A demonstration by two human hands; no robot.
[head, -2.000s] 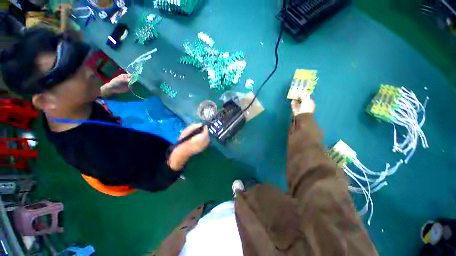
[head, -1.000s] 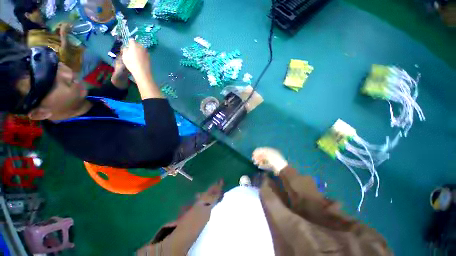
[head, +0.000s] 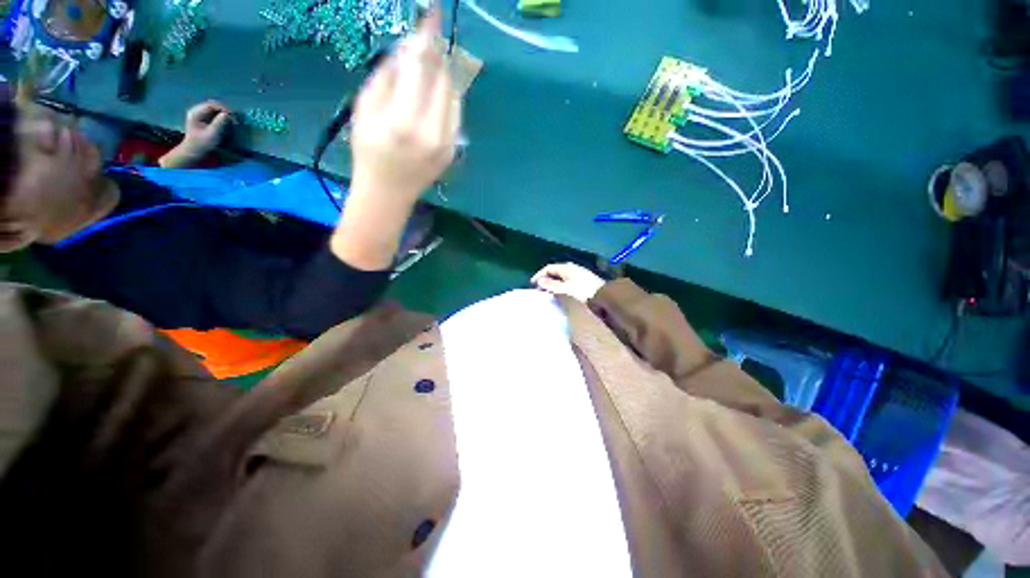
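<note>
A yellow-green circuit board panel [head: 666, 104] lies on the green bench. Its white leads [head: 740, 141] fan out to the right. Flush cutters [head: 629, 233] with blue handles lie spread near the bench edge. My right hand [head: 568, 279] is small in view, in front of my body just below the bench edge and the cutters. Its fingers look partly curled and nothing shows in it, but its grip is unclear. My left hand is not in view; only brown sleeve cloth shows on that side.
A neighbour in black sleeves sits at the left, one raised hand [head: 407, 130] over the bench. Small green boards [head: 339, 25] lie beyond. A solder wire reel [head: 958, 192] and black equipment [head: 994, 254] stand at the right. A blue basket [head: 881, 418] is below the bench edge.
The view has shifted toward the right and near bench edge, bringing the cutters and basket into sight. My right hand has left the panels and bench top. The neighbour's hand has moved over the bench.
</note>
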